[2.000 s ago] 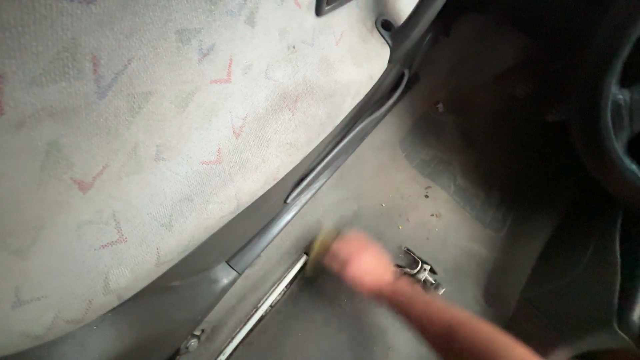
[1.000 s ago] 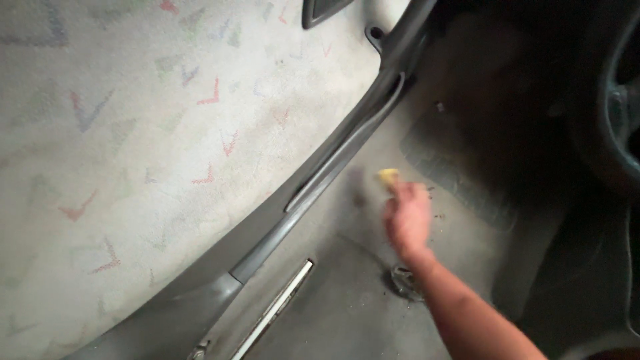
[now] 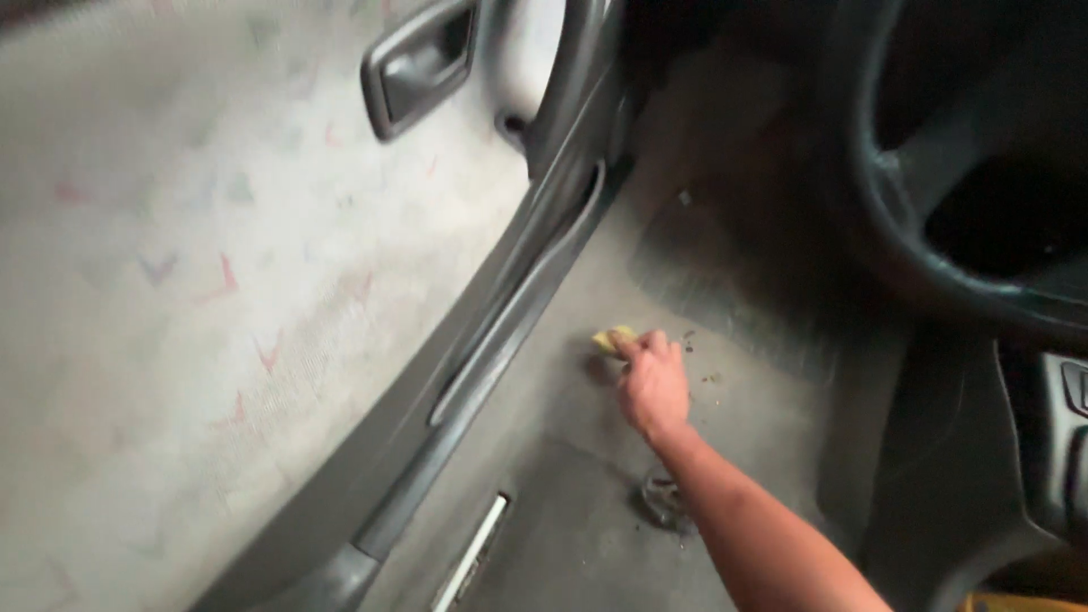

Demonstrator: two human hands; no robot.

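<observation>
My right hand [image 3: 654, 382] reaches in from the lower right and pinches a small yellow piece [image 3: 614, 340], a sponge or folded cloth, between thumb and fingers. It is over the grey floor covering [image 3: 578, 416] of a car's footwell; whether the piece touches the floor I cannot tell. Dark crumbs [image 3: 712, 378] lie just right of the hand. Partly behind my forearm is a dark round fitting [image 3: 665, 500] on the floor. My left hand is out of view.
On the left is a door panel with patterned light fabric [image 3: 272, 280], a door handle [image 3: 425, 68] and a dark plastic door pocket [image 3: 518, 297]. A pale strip [image 3: 472, 552] lies in the floor at the bottom. The steering wheel [image 3: 901, 221] is at upper right, the centre console [image 3: 1045, 442] below it.
My right hand, with the yellow piece, has moved from beside the upper end of the pale strip up the floor, away from the strip. The view has shifted somewhat.
</observation>
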